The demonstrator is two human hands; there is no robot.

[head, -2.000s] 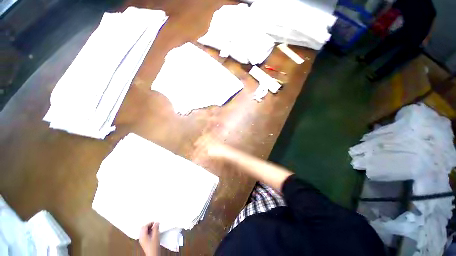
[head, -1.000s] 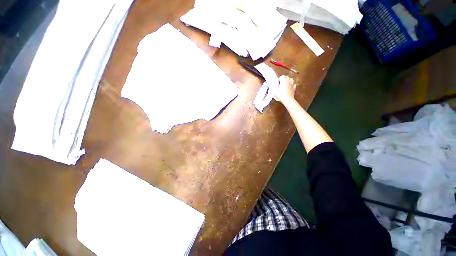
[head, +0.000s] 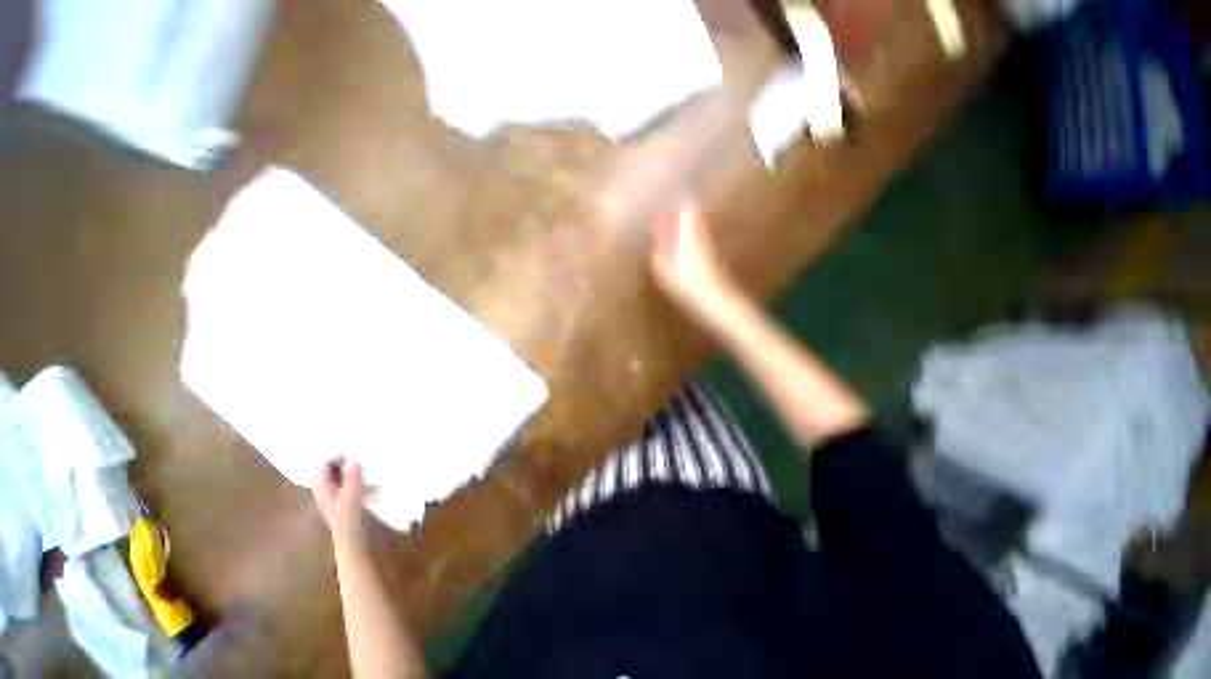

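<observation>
A stack of cut panels [head: 352, 338], white and overexposed, lies flat on the brown table near its front edge. My left hand [head: 341, 488] pinches the stack's near edge at the lower left. My right hand [head: 684, 252] is blurred above the table to the right of the stack, apart from it. Its fingers look closed together, but whether they hold a thin strip cannot be told. White tie strips [head: 801, 100] lie at the upper right, away from both hands.
A second white panel stack [head: 571, 60] lies farther back, and long panels [head: 146, 66] at upper left. Folded white pieces [head: 73, 458] and a yellow tool [head: 157, 577] are at lower left. Beyond the right table edge are a blue crate [head: 1109, 113] and a white fabric pile [head: 1062, 438].
My right hand has come back from the tie strips towards me. My left hand, out of view a second ago, is again at the near stack. The view has shifted.
</observation>
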